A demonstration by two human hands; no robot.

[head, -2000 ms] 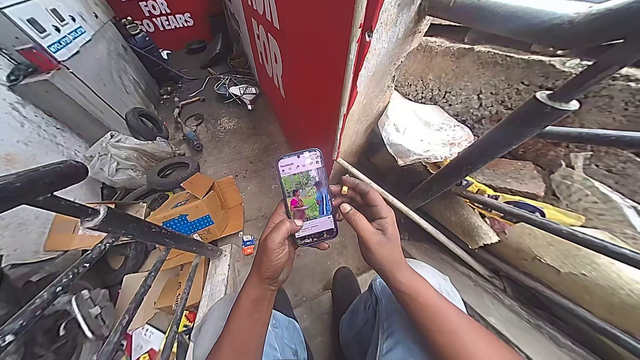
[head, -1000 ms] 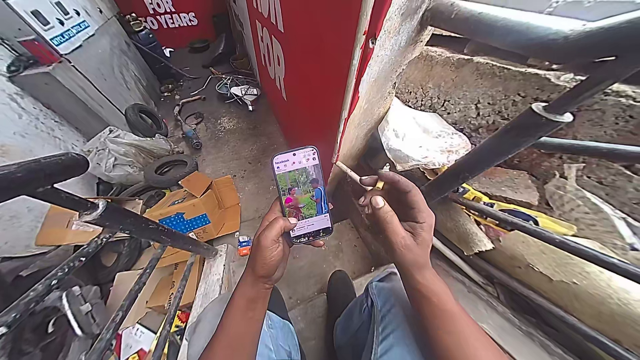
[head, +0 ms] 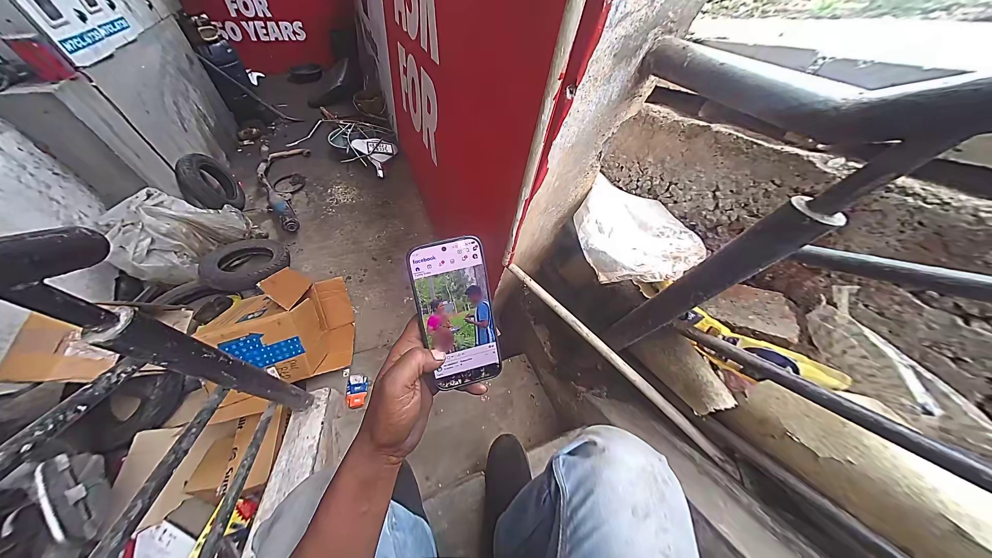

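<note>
My left hand (head: 399,399) holds a smartphone (head: 456,314) upright from below, its thumb lying on the lower left of the lit screen. The screen shows a social media feed with a photo of two people outdoors. My right hand is out of the frame. Below the phone are my knees in blue jeans (head: 608,496) and a dark shoe (head: 508,465).
Black metal railings (head: 721,271) flank me on both sides. At left lie cardboard boxes (head: 291,325), tyres (head: 244,265) and a plastic sheet (head: 167,232). A red panel (head: 473,101) stands ahead, a thin pipe (head: 620,368) slants at right, and a white sack (head: 635,232) lies beyond.
My right hand, beside the phone with a small cigarette-like stick in its fingers a second ago, has left the view. My left hand still holds the phone.
</note>
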